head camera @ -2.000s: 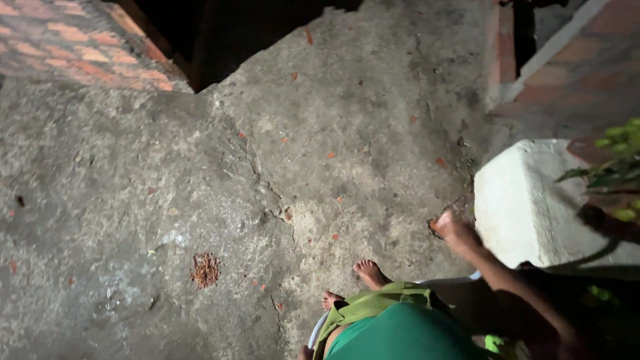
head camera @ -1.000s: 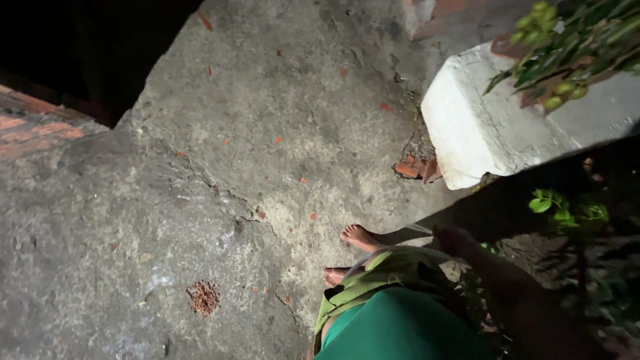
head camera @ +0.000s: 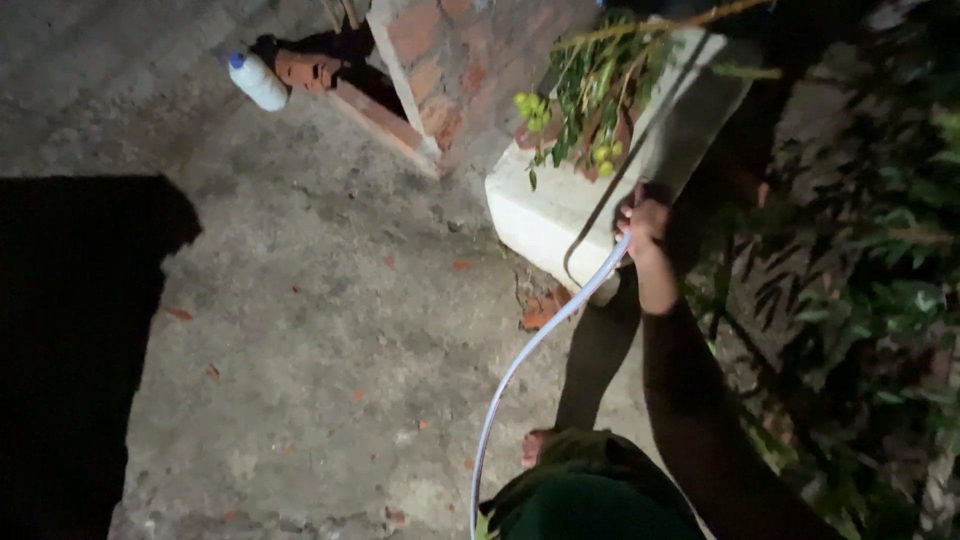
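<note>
My right hand (head camera: 643,219) is closed around a pale flexible hose (head camera: 517,360), above the white masonry block (head camera: 551,217) at the upper right. From the hand the hose curves down and left past my green clothing to the bottom edge of the view. A leafy plant with small yellow-green buds or fruits (head camera: 604,150) hangs over the block, just up and left of the hand. My left hand is out of view.
Cracked concrete floor (head camera: 315,360) with scattered reddish fragments spreads to the left, bordered by a very dark area. A white bottle with a blue cap (head camera: 259,82) lies by broken brick (head camera: 304,71). A brick wall (head camera: 457,67) stands at the top. Dense foliage (head camera: 862,300) fills the right.
My right hand has moved up to above the white block, with the hose now plainly visible in it. The view has swung right, bringing in the bottle and more of the plants.
</note>
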